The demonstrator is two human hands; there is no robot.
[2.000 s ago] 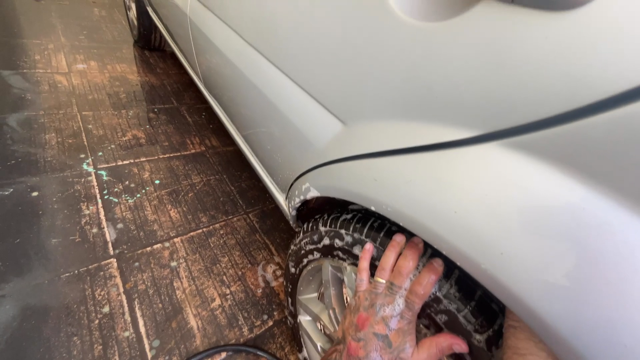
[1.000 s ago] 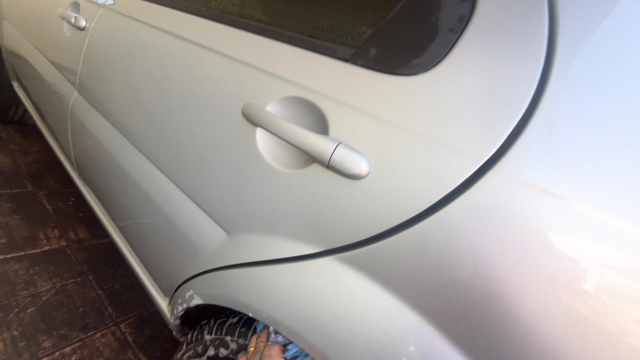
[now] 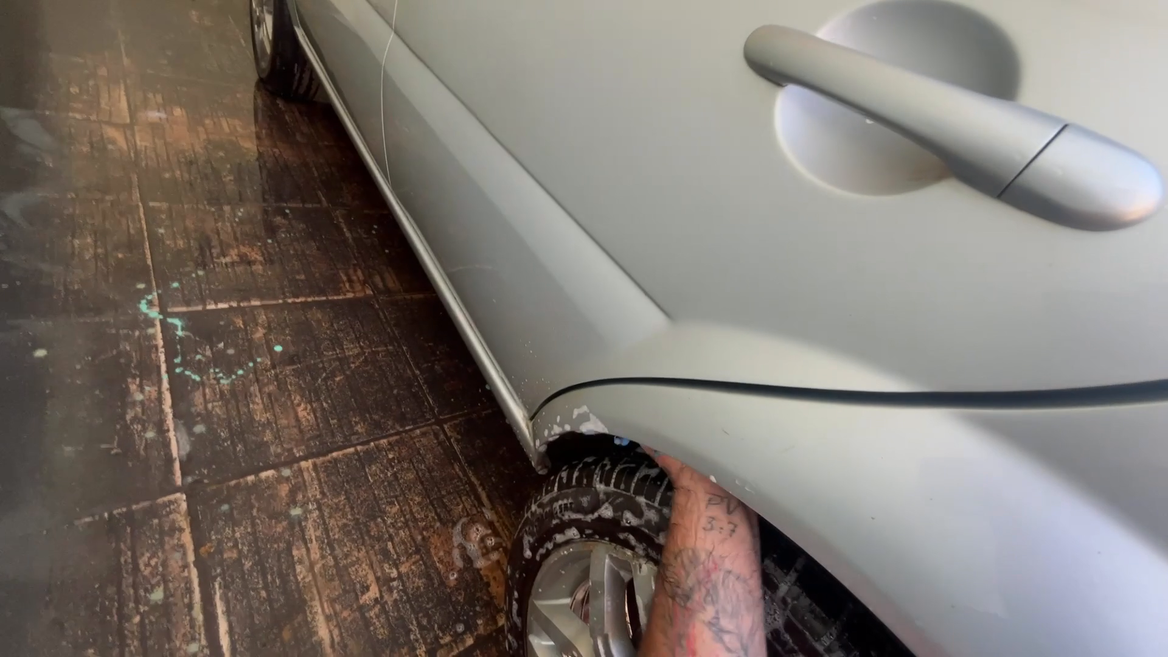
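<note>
A bare tattooed forearm (image 3: 707, 566), which looks like my left, rises from the bottom edge across the car's tire (image 3: 607, 493) and up under the wheel arch (image 3: 584, 422). The fender lip hides the hand at its end, so its fingers and grasp do not show. A small bit of something blue (image 3: 621, 441) shows in the dark gap between tire and arch, left of the wrist. White foam clings to the tire tread and sidewall, and some spots the arch edge. Beside the forearm is the silver alloy wheel rim (image 3: 589, 602). My right hand is out of view.
The silver car's rear door, with its door handle (image 3: 940, 128), fills the upper right. The side sill (image 3: 429, 251) runs back toward the front wheel (image 3: 274, 46). Wet brown floor tiles (image 3: 310, 411) lie on the left, with greenish drops (image 3: 178, 328) on them.
Two seconds ago my left hand lay spread on the foamy tire, and part of another arm showed at its right. One second ago fingers showed by blue material at the arch; now the hand is hidden.
</note>
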